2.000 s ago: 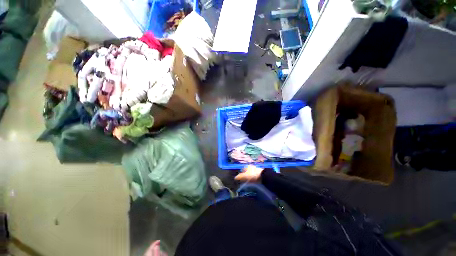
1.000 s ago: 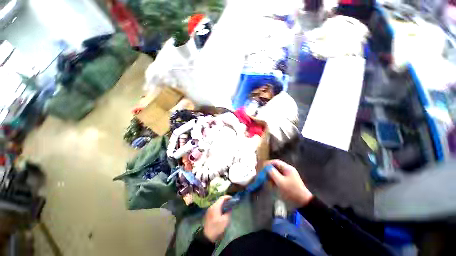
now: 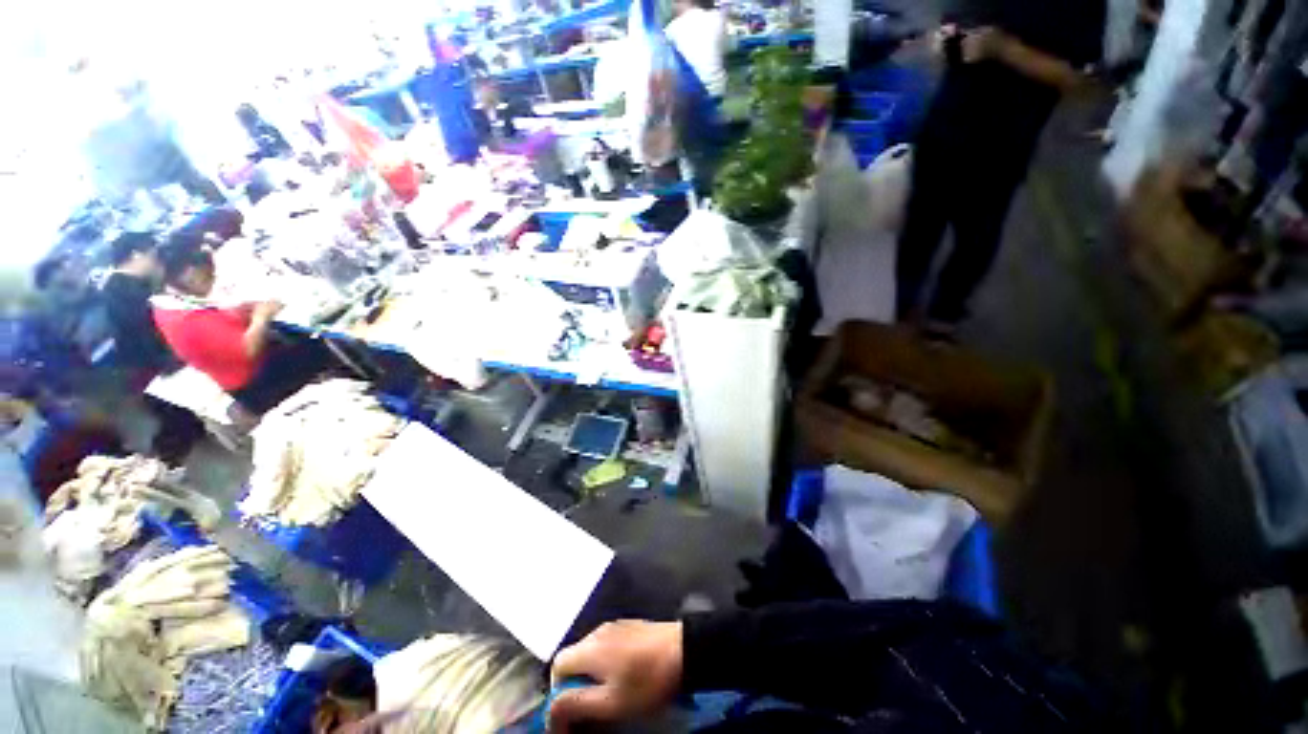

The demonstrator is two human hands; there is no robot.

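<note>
My right hand (image 3: 620, 671) is at the bottom centre, its dark sleeve reaching in from the right. Its fingers are closed around a bright blue strip, which looks like the tape measure (image 3: 568, 694); only a short part shows below the fingers. The rest of the strip is hidden or cut off by the lower edge. My left hand is not in view.
A blue crate with white cloth (image 3: 892, 534) and an open cardboard box (image 3: 918, 430) stand right of centre. A white board (image 3: 491, 542) lies left of my hand. Cream cloth heaps (image 3: 319, 450) fill crates at left. A person (image 3: 990, 158) stands beyond the box; others sit at sewing tables.
The view has swung right and up towards the sewing rows. Both hands held the blue strip a second ago; now only my right hand shows with it, and my left hand has left the picture.
</note>
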